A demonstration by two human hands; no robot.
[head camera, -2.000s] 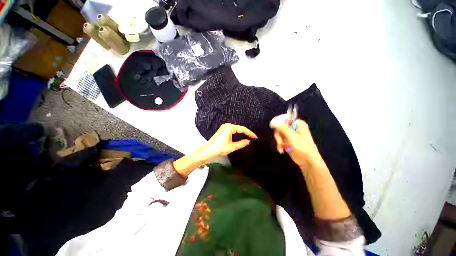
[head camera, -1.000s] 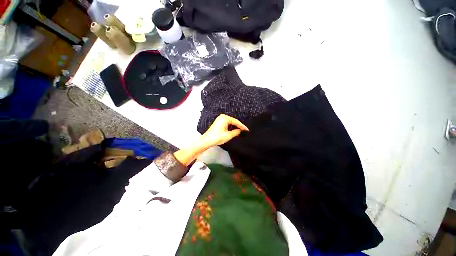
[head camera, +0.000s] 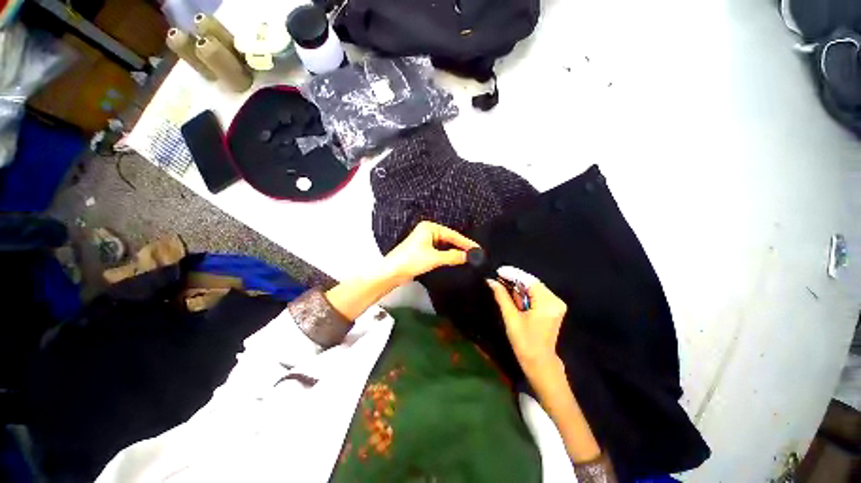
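Observation:
A dark garment [head camera: 604,311], plain black on one face and finely checked on the other, lies on the white table and hangs towards my lap. A few dark buttons show faintly near its upper edge. My left hand [head camera: 425,257] pinches a small dark button [head camera: 477,256] between thumb and fingertips at the cloth. My right hand [head camera: 529,311] is just right of and below the button, holding small thread snips [head camera: 520,295] in the palm. A white patch shows at its fingers. Needle and thread are too fine to make out.
At the upper left are a red-rimmed button tray [head camera: 247,170], a clear plastic bag [head camera: 378,99], a phone [head camera: 209,151], a bottle [head camera: 316,42] and thread cones [head camera: 219,61]. A black garment [head camera: 439,28] lies at the far side, another dark heap [head camera: 831,57] at the upper right.
My right hand, out of view one second ago, is back beside my left hand at the cloth. A dark button now shows at my left fingertips.

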